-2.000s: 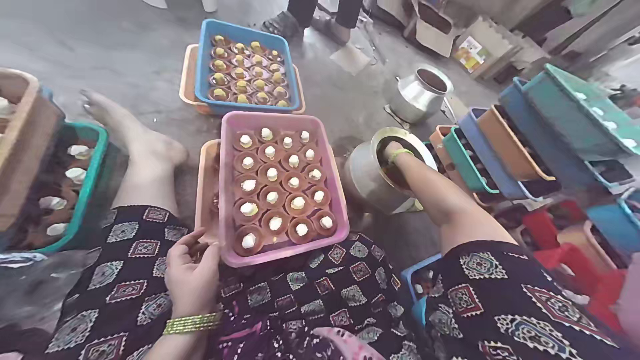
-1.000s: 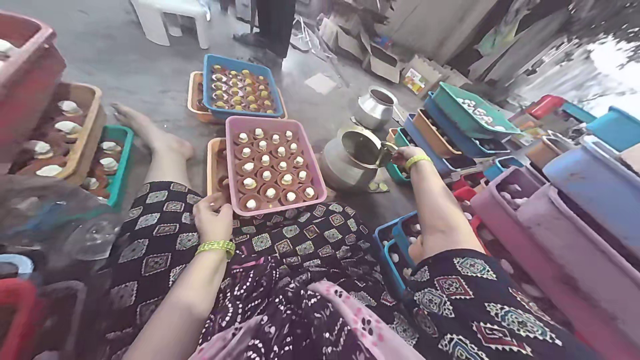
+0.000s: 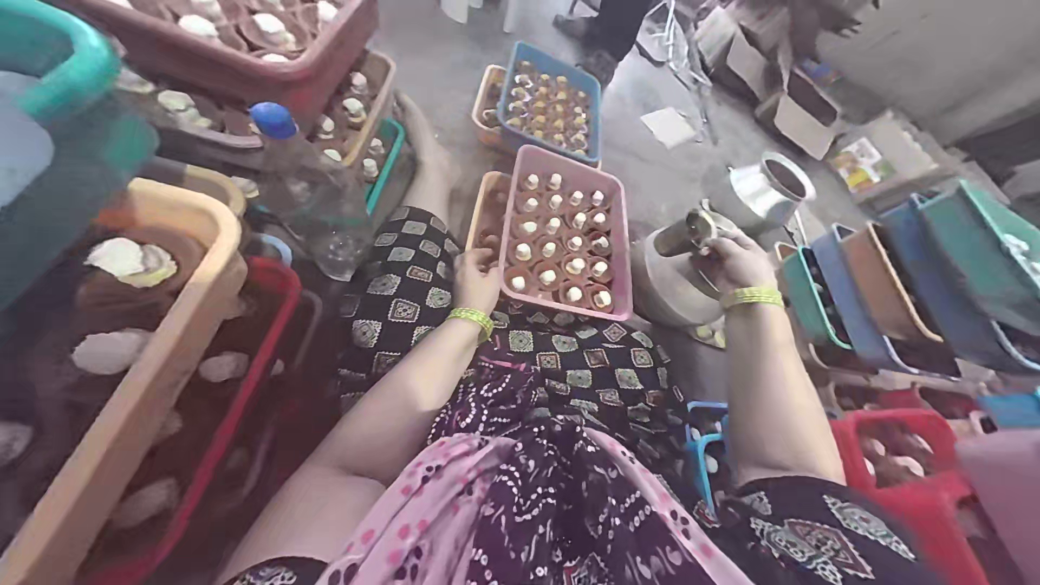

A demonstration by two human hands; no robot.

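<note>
A pink plastic tray holds rows of small brown cups, each with a white wick-like piece standing in it. My left hand is at the tray's lower left edge; whether its fingers grip the rim is not plain. At the right, my right hand holds a small metal cup, tilted above the mouth of a large metal pot. Under the pink tray, an orange tray sticks out on the left. What is inside the pot is hidden.
Ahead stands a blue tray of filled cups. A second metal pot is behind the first. Stacked trays line the right; more trays and a clear bottle with a blue cap crowd the left. Another person's legs are beyond.
My right hand was down inside the large pot two seconds ago; it has risen above the mouth, with the metal cup in view. My left hand remains beside the pink tray. The view has shifted.
</note>
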